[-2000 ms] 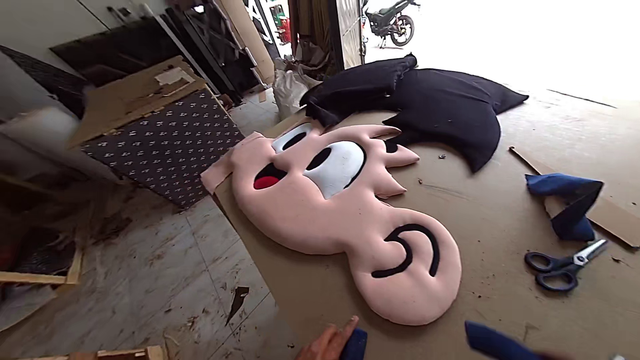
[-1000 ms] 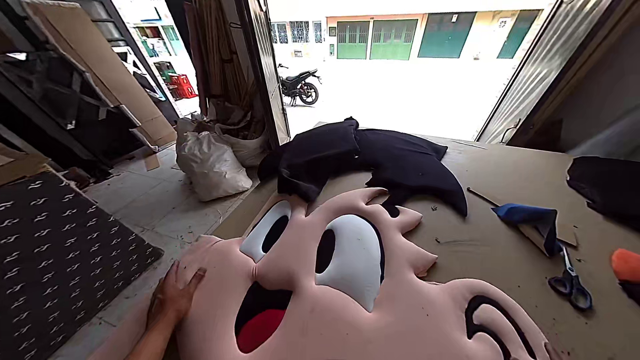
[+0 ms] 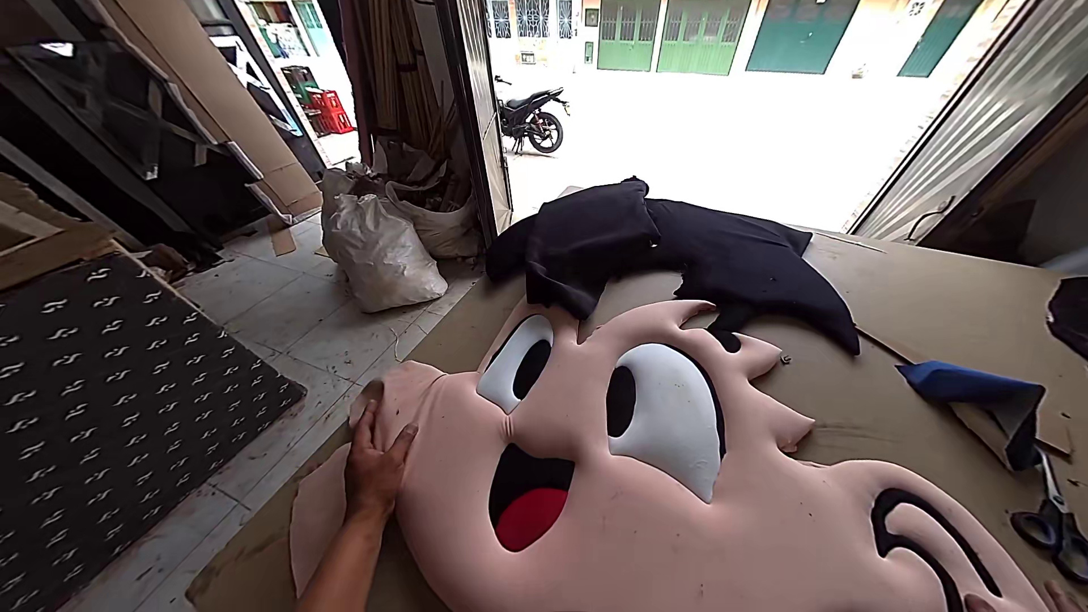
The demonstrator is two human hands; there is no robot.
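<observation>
A large padded cartoon face in pinkish fabric (image 3: 663,535) lies on the table, with white and black eyes, a black mouth with a red tongue, and a black-lined ear. My left hand (image 3: 376,463) rests at its left edge, where loose pink fabric (image 3: 319,518) sticks out; thumb and fingers are spread over the edge, and whether they pinch the cloth is unclear. Only fingertips of my right hand (image 3: 1058,597) show at the bottom right corner, beside the ear. Beyond the face's top edge lies the black fabric hair piece (image 3: 739,255).
Black-handled scissors (image 3: 1054,518) and a blue fabric scrap (image 3: 977,391) lie on the brown tabletop (image 3: 918,297) at the right. A black cloth piece (image 3: 1069,314) is at the far right edge. White sacks (image 3: 382,251) stand on the tiled floor, near a patterned dark panel (image 3: 127,399) at left.
The padded face has turned and now lies closer to me, its ear toward the right. My left hand has moved slightly up along the face's left edge since one second ago.
</observation>
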